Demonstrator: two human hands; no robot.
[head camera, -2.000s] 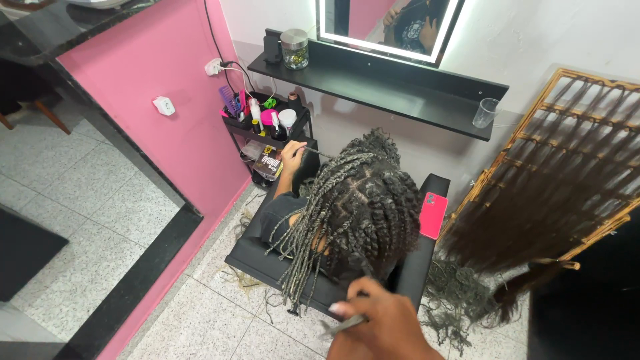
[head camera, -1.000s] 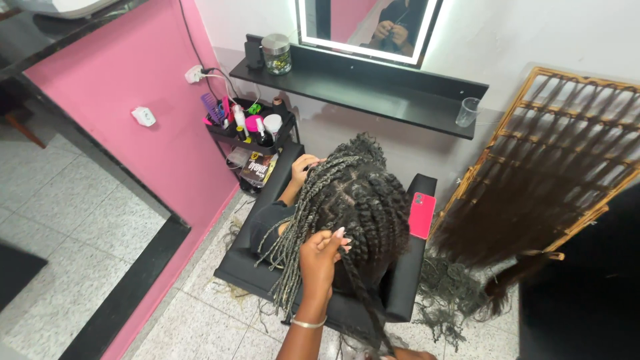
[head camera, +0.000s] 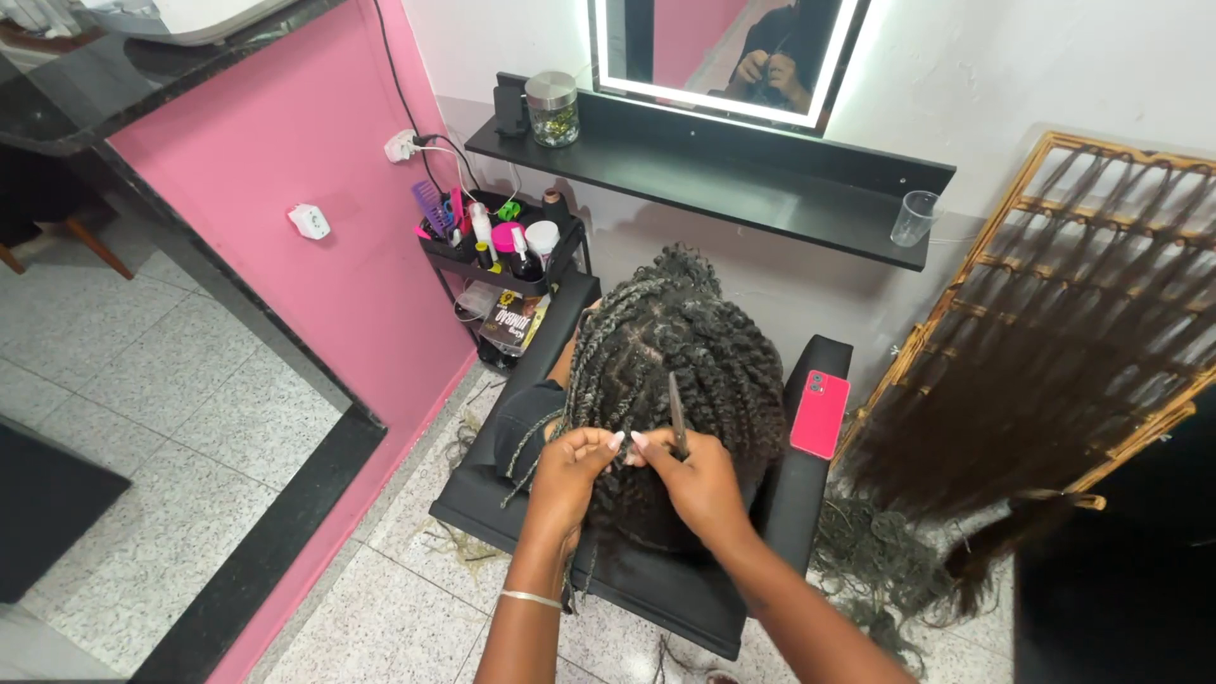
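Observation:
A person with braided and twisted dark hair (head camera: 655, 361) sits in a black salon chair (head camera: 608, 579), seen from behind and above. At the back of the head, my left hand (head camera: 575, 470) pinches a thin strand of hair between thumb and fingertips. Close beside it, my right hand (head camera: 693, 475) pinches at the same place, its fingertips almost touching the left ones. A slim metal tool (head camera: 676, 404), perhaps scissors, is held in my right hand and points up over the hair. Grey-toned braids hang at the left of the head.
A red phone (head camera: 819, 414) lies on the chair's right armrest. Ahead is a black wall shelf (head camera: 703, 180) with a glass jar (head camera: 553, 109) and a plastic cup (head camera: 915, 218). A black cart (head camera: 503, 271) holds bottles and combs. At right stands a rack of hair strands (head camera: 1064, 332); loose hair (head camera: 874, 551) lies below.
Both my hands are now together at the back of the head; one second ago the right was low at the frame's bottom edge. The seated person's raised hand is no longer visible.

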